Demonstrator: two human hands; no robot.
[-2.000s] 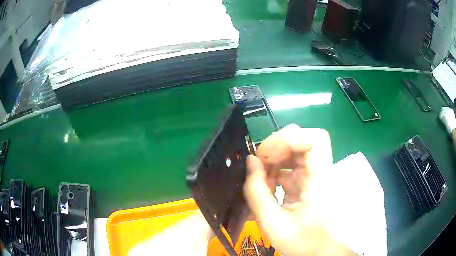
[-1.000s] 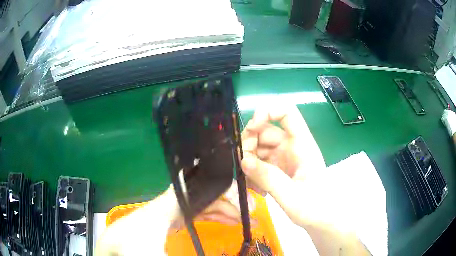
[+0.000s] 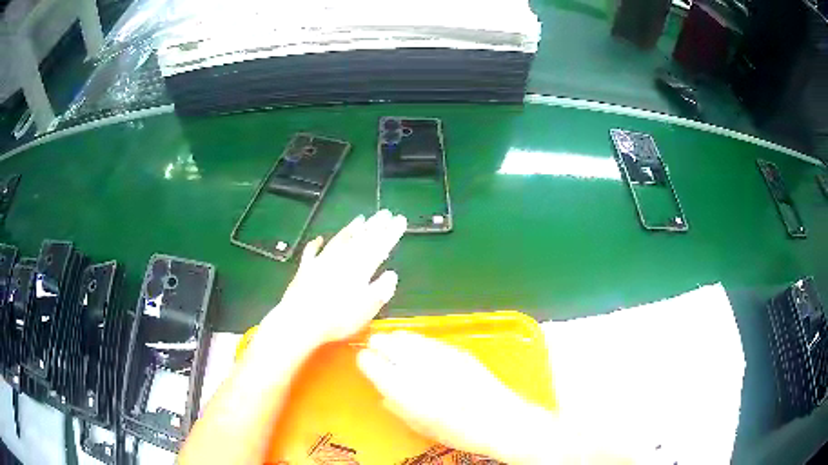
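Observation:
My left hand (image 3: 340,281) reaches over the tray's far rim with fingers extended. Its fingertips are by the lower end of a black phone middle frame (image 3: 413,168) lying flat on the green surface; I see nothing in the hand. Another middle frame (image 3: 310,169) lies tilted to its left. My right hand (image 3: 436,381) is over the orange tray (image 3: 508,341), washed out by glare; whether its fingertips hold something small cannot be told. Thin dark and coppery side keys (image 3: 331,450) lie loose in the tray, partly cut off by the bottom edge.
Black frames (image 3: 168,336) stand in leaning stacks at left. Another stack (image 3: 799,345) is at far right. More frames (image 3: 649,182) lie at right. A white sheet (image 3: 645,372) is beside the tray. Stacked trays (image 3: 354,82) topped with white sheets stand beyond.
The frame held up between my hands is out of them; two frames now lie side by side ahead. My left hand has moved forward, my right lower over the tray. The view has shifted.

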